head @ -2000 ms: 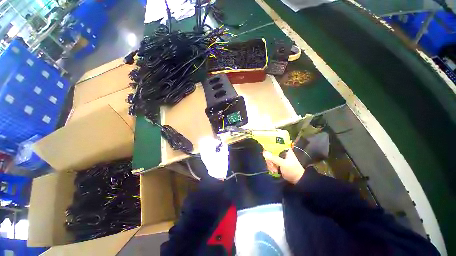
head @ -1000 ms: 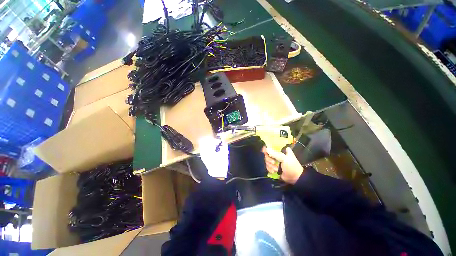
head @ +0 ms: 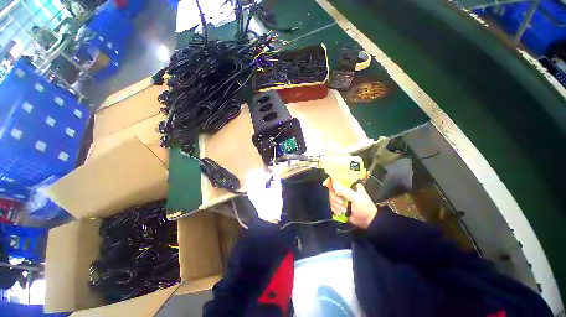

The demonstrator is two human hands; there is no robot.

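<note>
A black housing (head: 276,127) with a row of round openings lies on the pale tray (head: 223,145), its open end with a green circuit board (head: 288,145) towards me. My right hand (head: 354,203) grips a yellow-green soldering gun (head: 341,168), its thin metal nose pointing left along the housing's near end. My left hand (head: 265,195), in a white glove, is at the tray's front edge just below the housing. It is overexposed, and what its fingers hold near the nose tip cannot be made out. Thin yellow wires show in the housing's end.
A heap of black cords (head: 202,86) lies behind left, beside a dark red bin (head: 291,93) of small black pieces. A bundled cord (head: 218,173) lies on the tray's left. An open carton (head: 68,266) of cords stands at left. A green conveyor belt (head: 459,80) runs at right.
The soldering gun's body has shifted slightly right in my right hand's grip, its nose still by the housing's near end. My left hand has barely moved. The housing stays in place.
</note>
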